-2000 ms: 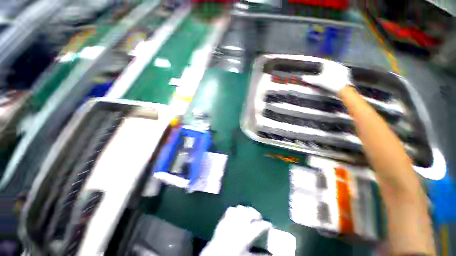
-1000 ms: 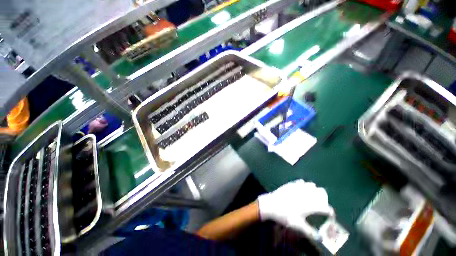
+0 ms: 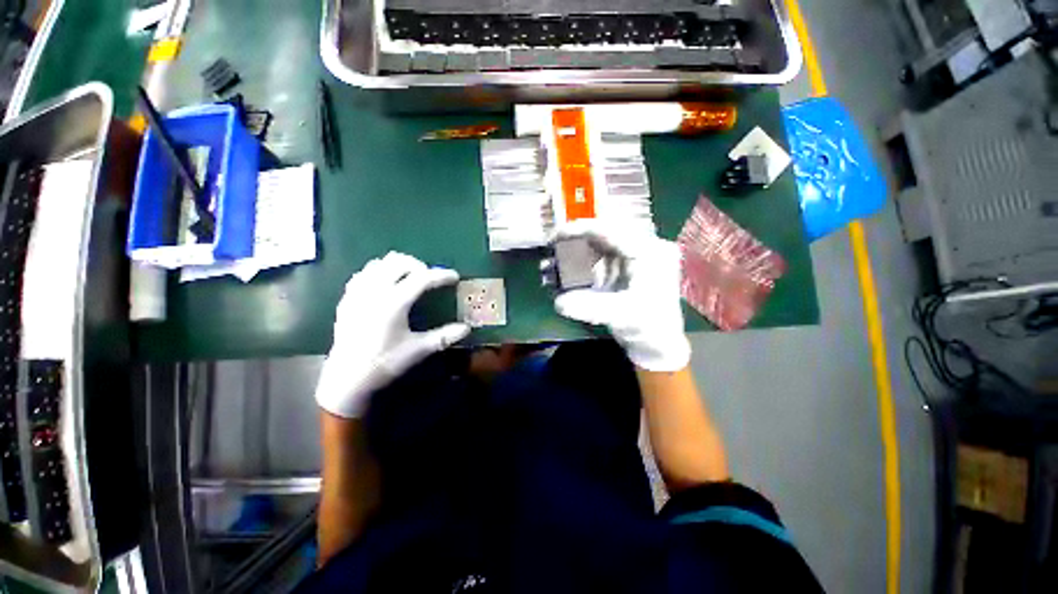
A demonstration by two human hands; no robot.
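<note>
My left hand, in a white glove, is at the bench's front edge. Its thumb and a fingertip meet the left corners of a small pale grey square plate with dark holes, holding it flat side up. My right hand, also gloved, is shut on a dark grey block-like unit, with prongs or terminals on its left side. The unit is just below the orange-and-white box and right of the plate, not touching it. The fingers hide the unit's right side.
An orange-and-white box lies on silvery strips. A metal tray stands behind, another at left. A blue bin and black tweezers are left. A reddish sheet, a dark unit and blue plastic are right.
The view has swung from the trays at left to the bench in front. My right hand, over the right tray two seconds ago, now holds a unit near the plate.
</note>
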